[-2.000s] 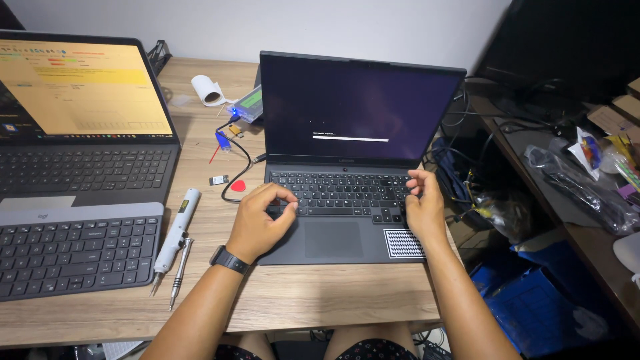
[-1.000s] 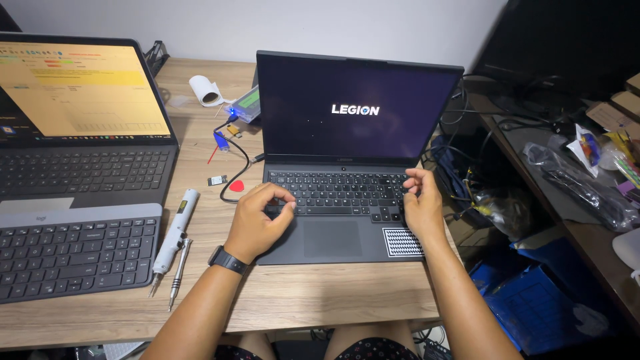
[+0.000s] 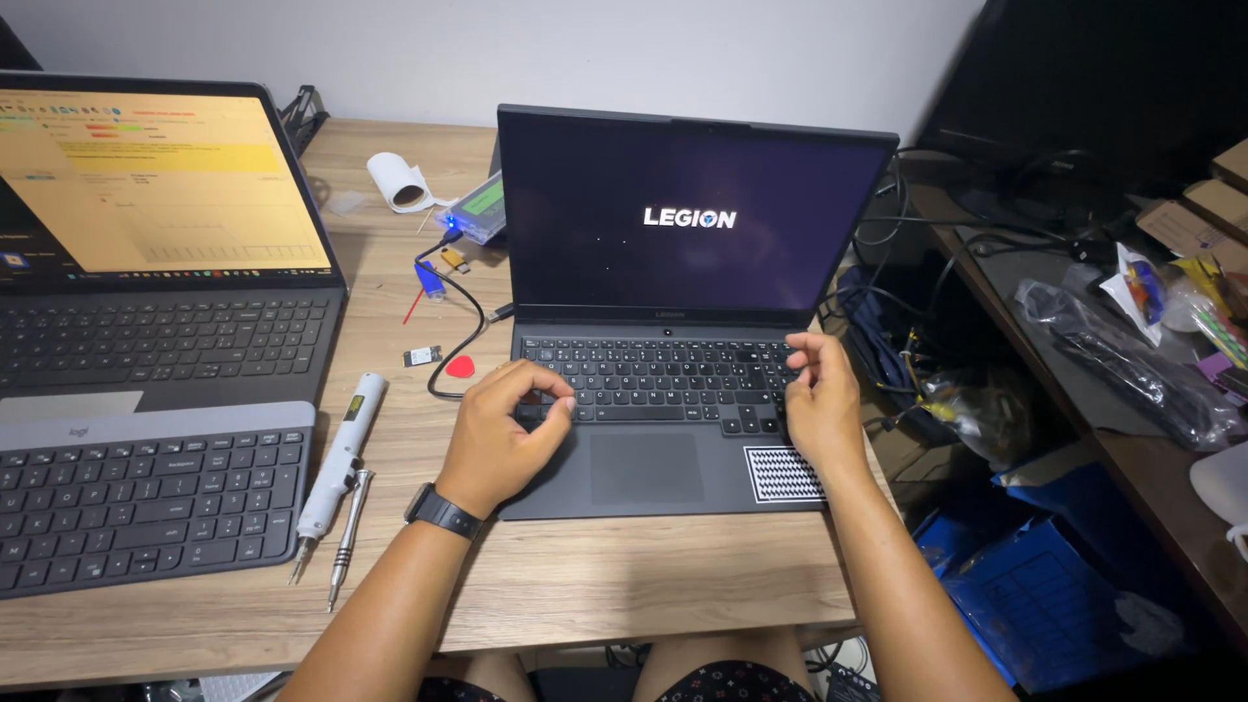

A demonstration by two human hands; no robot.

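Note:
An open Legion laptop point(image 3: 643, 468) stands before me, its dark screen point(image 3: 682, 253) lit with the Legion logo. My left hand point(image 3: 512, 429) rests at the keyboard's left side, thumb and forefinger curled close together with nothing seen between them. Over the keyboard's right end is my right hand point(image 3: 822, 395), fingers bent and holding nothing visible. A black cable point(image 3: 478, 302) runs along the laptop's left side to a device with a green display point(image 3: 483, 200) and a blue light. Beside the cable lie a red guitar-pick-shaped piece point(image 3: 460, 367) and a small M.2-type card point(image 3: 422, 356).
At left are a second laptop point(image 3: 166, 341), a Logitech keyboard point(image 3: 156, 507), a grey electric screwdriver point(image 3: 341, 448) and a slim metal screwdriver point(image 3: 349, 541). A paper roll point(image 3: 395, 182) lies behind. To the right stands a dark desk point(image 3: 1121, 439) with bagged cables point(image 3: 1121, 361).
Two seconds ago the laptop screen showed a progress bar with a line of text; now it shows the Legion logo. Both hands have stayed in about the same place.

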